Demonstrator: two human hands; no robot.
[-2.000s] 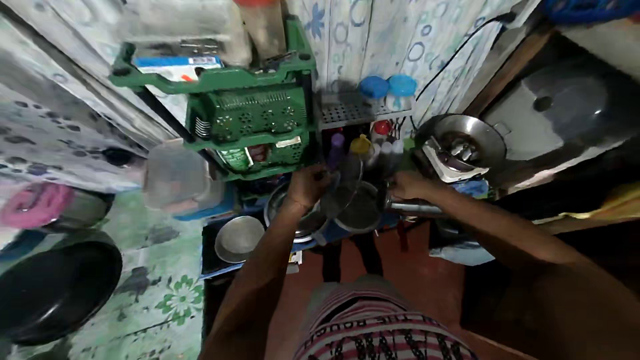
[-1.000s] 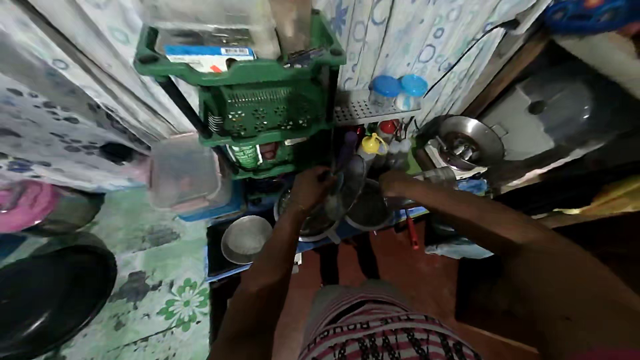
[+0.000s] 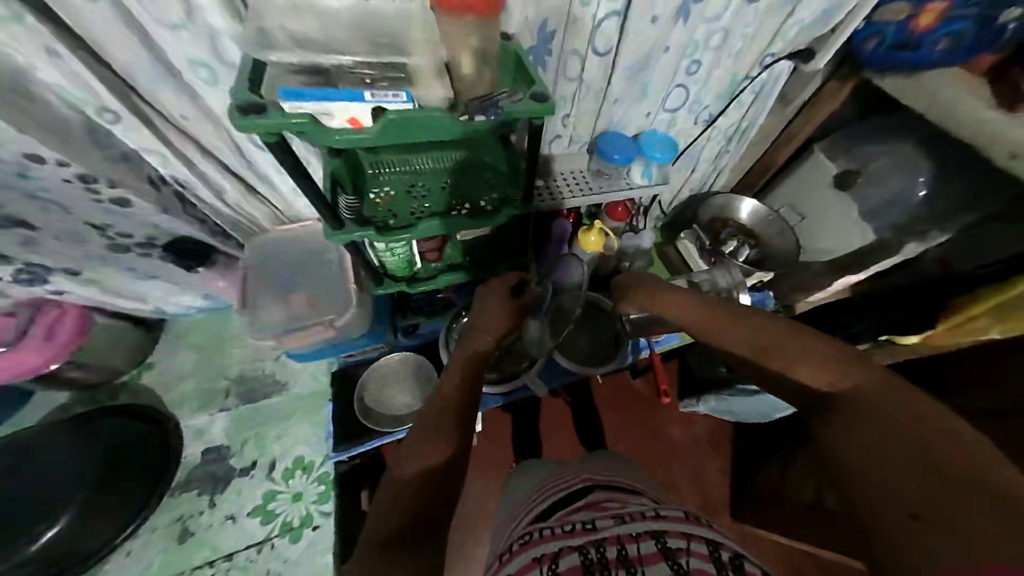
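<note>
My left hand (image 3: 504, 308), fingers curled, holds what looks like the rim of a clear lid (image 3: 566, 308), which tilts between two pots. Below that hand is a wide metal pot (image 3: 500, 389), its contents hard to make out. To its right stands a second round pot (image 3: 592, 370) with dark contents. My right hand (image 3: 640, 294) is closed at this pot's right side, over a metal handle or cylinder (image 3: 650, 324); the grip is partly hidden by the hand itself. A shallow metal bowl (image 3: 396, 392) sits left of the pots.
A green plastic rack (image 3: 384, 128) stands behind on the left, beside a lidded plastic container (image 3: 300, 288). Bottles, one with a yellow cap (image 3: 592, 237), stand behind the pots. A metal wok (image 3: 756, 232) is at the right, a red-handled utensil (image 3: 660, 376) at the front edge, a black basin (image 3: 80, 480) far left.
Both hands stay near the two pots. The clear lid remains tilted between them, with only small shifts. The view has shifted slightly.
</note>
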